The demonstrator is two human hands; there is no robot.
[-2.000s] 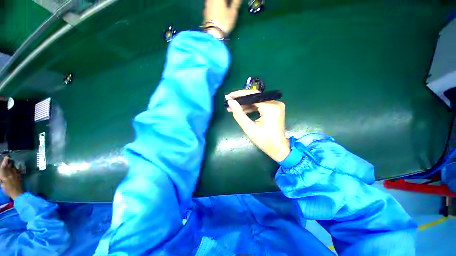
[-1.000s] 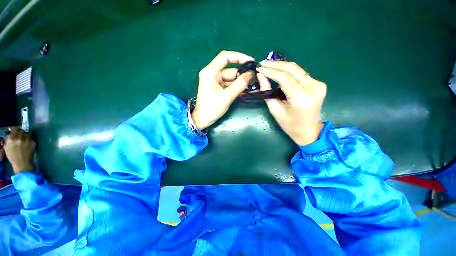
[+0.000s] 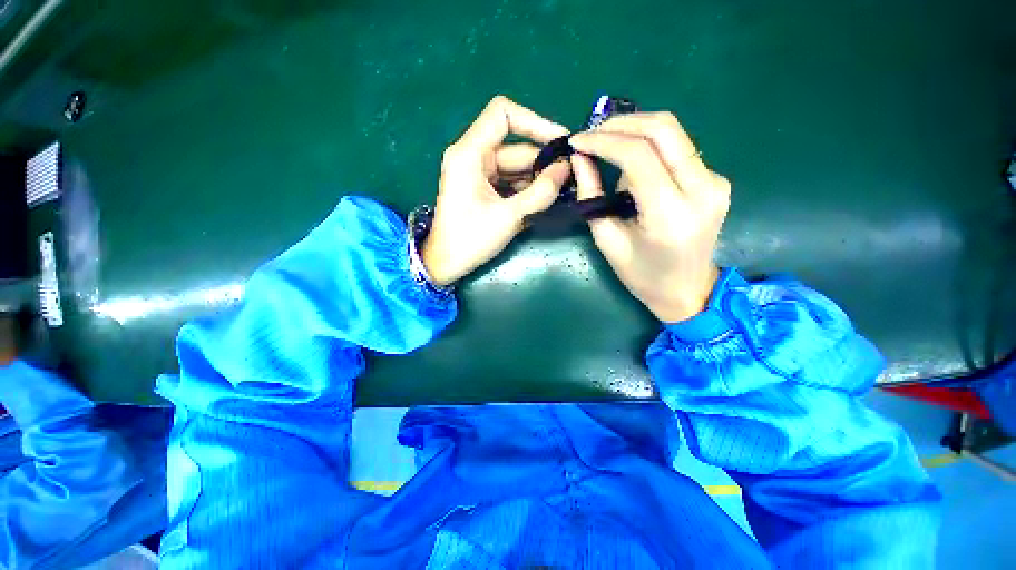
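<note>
My left hand pinches a small black round housing between thumb and fingers above the green belt. My right hand touches the housing's right edge with its fingertips. It also holds a black pen-length tool, which lies across under the fingers and points left. The inside of the housing is mostly hidden by the fingers. A second dark unit with a white and violet glint lies on the belt just beyond my right fingers, partly covered by them.
The green belt runs across the view. A small dark unit lies at the upper left. A black device with white striped labels stands at the left edge. Another person's blue sleeve is at the lower left. A red bar is at the lower right.
My left hand has come back from the far side of the belt and now holds the housing at my right hand. Since one second ago the hands have barely moved; the belt units have shifted left.
</note>
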